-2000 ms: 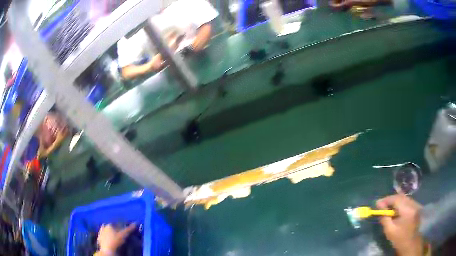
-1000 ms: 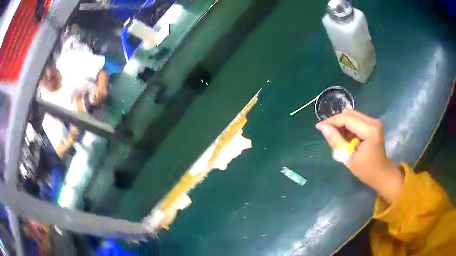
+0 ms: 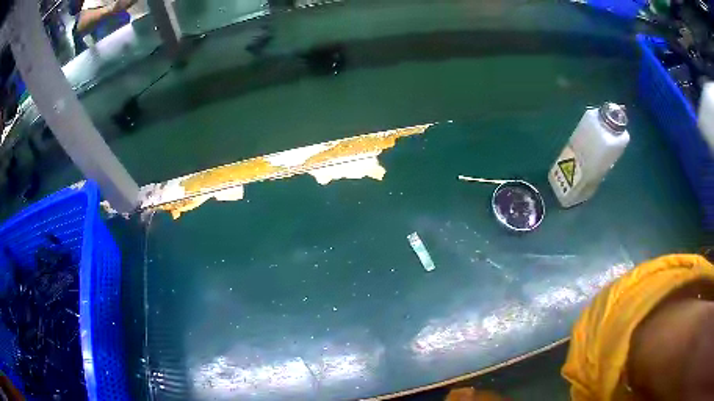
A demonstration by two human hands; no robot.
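My right hand (image 3: 678, 349) is large and blurred at the lower right, cut off by the frame edge beside its yellow sleeve. Its fingers and anything in it are hidden. My left hand is not clearly seen; a small orange-brown patch shows at the bottom edge, unclear what it is. A small round dish (image 3: 517, 207) with dark contents lies on the green bench, with a thin stick (image 3: 481, 180) at its rim. A white bottle (image 3: 589, 157) with a metallic top and yellow warning triangle stands right of it. No toothbrush is visible.
A blue basket (image 3: 95, 258) with black items stands at the left, by a slanted grey post (image 3: 78, 125). Another blue basket (image 3: 675, 102) is at the far right. A pale green strip (image 3: 421, 252) and torn tape (image 3: 297, 160) lie on the bench. Dark items lie on the belt behind.
The view has turned and shifted, bringing both baskets into sight. My right hand has moved from beside the dish to the lower right edge; the yellow brush it held no longer shows.
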